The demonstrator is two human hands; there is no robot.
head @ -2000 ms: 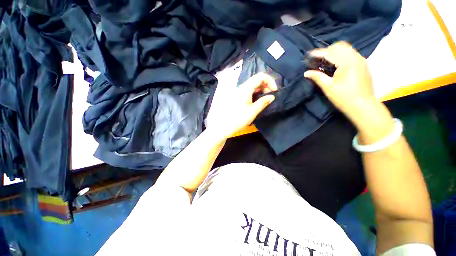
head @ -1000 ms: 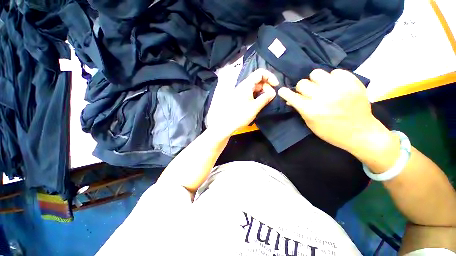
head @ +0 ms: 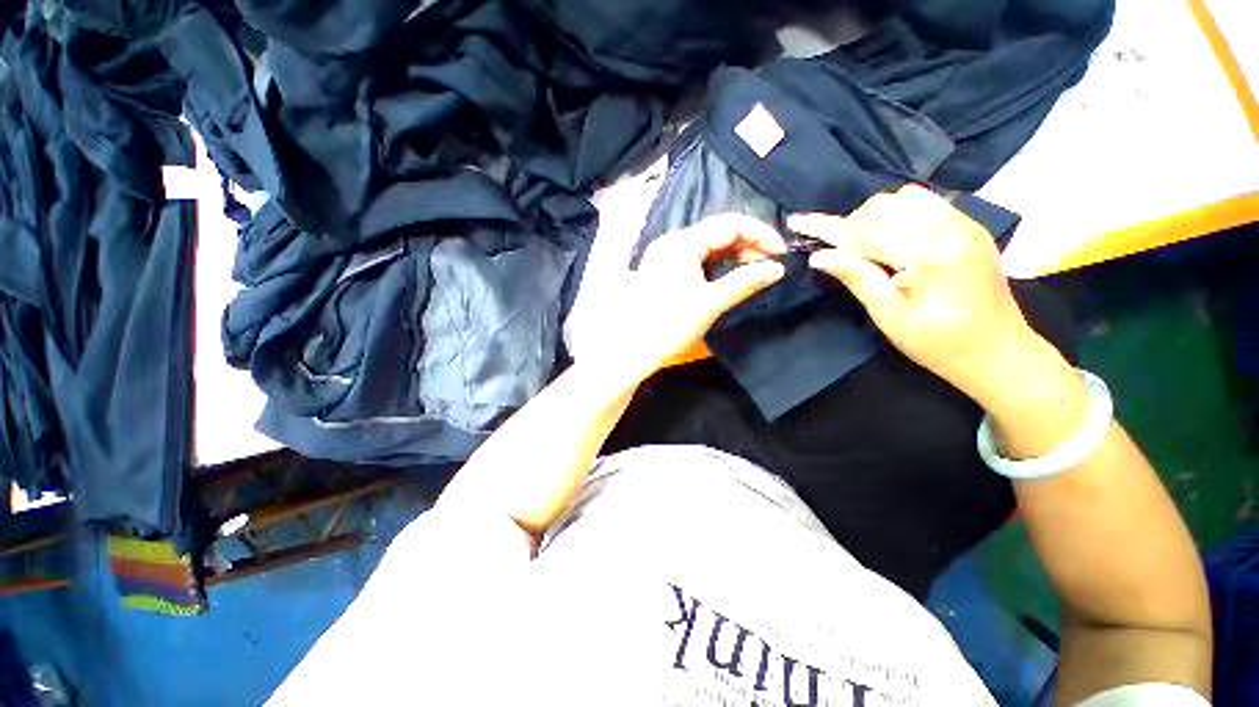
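Observation:
The dark navy trousers [head: 794, 352] lie over the table's front edge, with a small white square ticket [head: 759, 130] on them and a grey lining patch beside it. My left hand [head: 677, 290] pinches the navy cloth between thumb and fingers. My right hand [head: 918, 269] is just right of it, its thumb and forefinger closed on a small dark thing that looks like the thread snips [head: 801, 246]. The snips are mostly hidden by the fingers. The two hands' fingertips are almost touching.
A navy garment heap [head: 456, 124] covers the back, with a grey lining [head: 483, 332] at its front. More navy garments [head: 111, 304] hang over the table at left. The white table [head: 1077, 152] has yellow-orange edge tape. A striped piece [head: 155, 573] hangs below left.
My right hand has come down and left from beside the ticket to my left fingertips, and has turned since one second ago. My left hand has shifted slightly right.

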